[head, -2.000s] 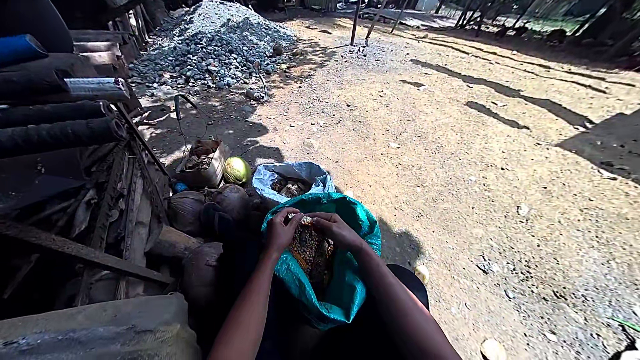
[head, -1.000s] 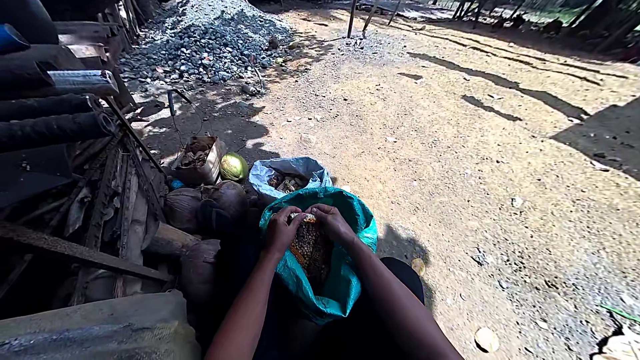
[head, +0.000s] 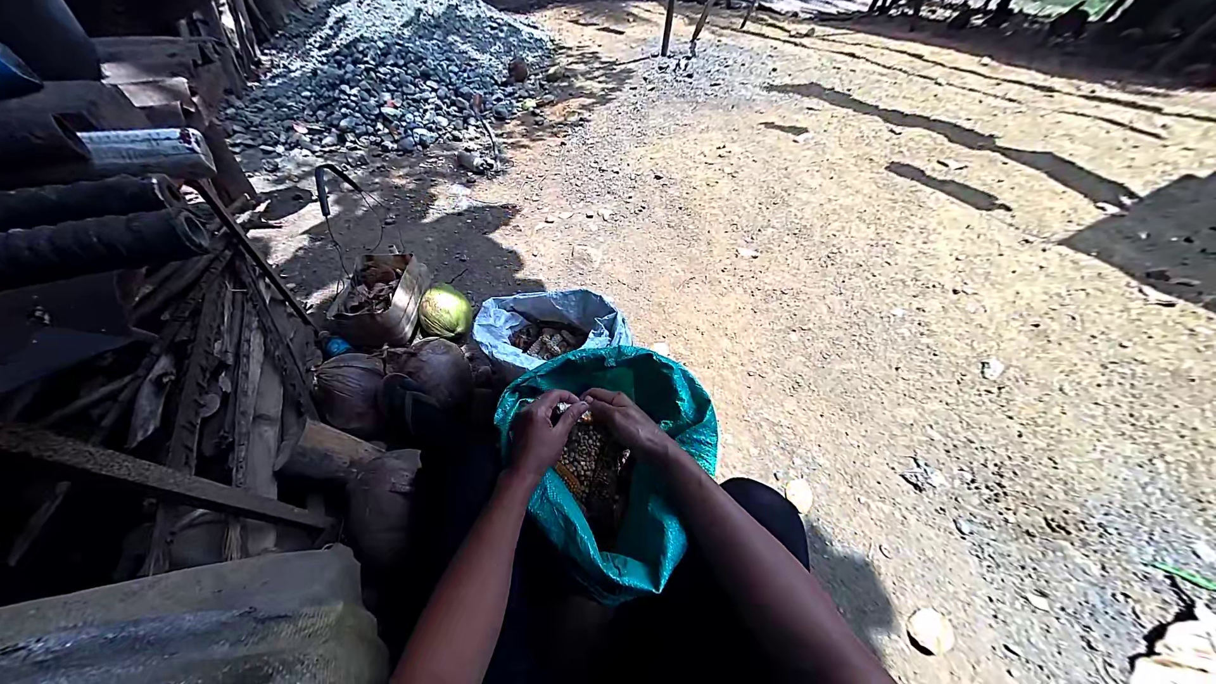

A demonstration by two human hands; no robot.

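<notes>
A teal woven sack (head: 701,408) stands open between my knees, its rim rolled outward. Over its mouth my left hand (head: 546,432) and my right hand (head: 627,420) meet at the fingertips, both gripping a small corn cob (head: 574,411) that the fingers mostly cover. Below them, loose corn kernels (head: 591,454) and what look like darker cobs lie in the sack. Just beyond it, touching or nearly so, is a white plastic sack (head: 494,328) with bare corn cobs (head: 551,340) inside.
Left of the sacks lie brown coconuts (head: 350,391), a green coconut (head: 445,312) and a container of husks (head: 407,302). Wood scraps (head: 204,408) and dark pipes (head: 104,242) crowd the left side. A gravel pile (head: 380,81) rises at the back; sunlit dirt ground (head: 855,313) stretches right.
</notes>
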